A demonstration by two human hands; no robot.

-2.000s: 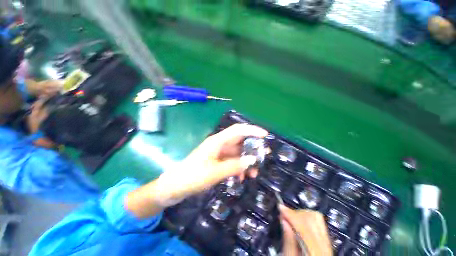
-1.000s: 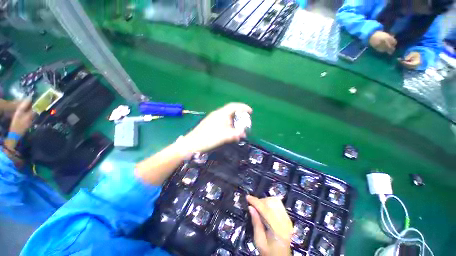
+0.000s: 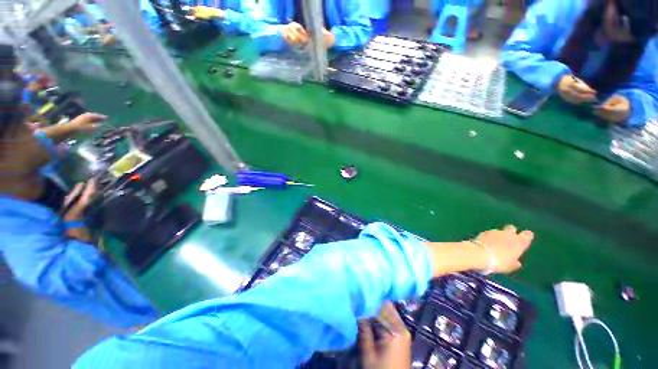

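My left hand [image 3: 505, 249] reaches across to the right, past the far edge of the black blister tray [image 3: 328, 208], palm down over the green mat. What lies under its fingers is hidden. My right hand [image 3: 387, 337] is low over the tray, partly covered by my left sleeve, with a thin tool like tweezers between its fingers; the tips are hidden. Watch-like assemblies [image 3: 449, 326] sit in the tray pockets. One small loose assembly [image 3: 349, 171] lies on the mat beyond the tray.
A blue screwdriver [image 3: 263, 179] and a grey block [image 3: 217, 207] lie left of the tray. A white charger plug [image 3: 575, 299] with cord and another small assembly [image 3: 628, 292] lie right. A slanted metal post [image 3: 180, 94] stands at left. Other workers sit left and across the bench.
My left hand has moved from above the tray to the far right, its piece no longer visible in it. A loose assembly now shows on the mat beyond the tray. The view has shifted.
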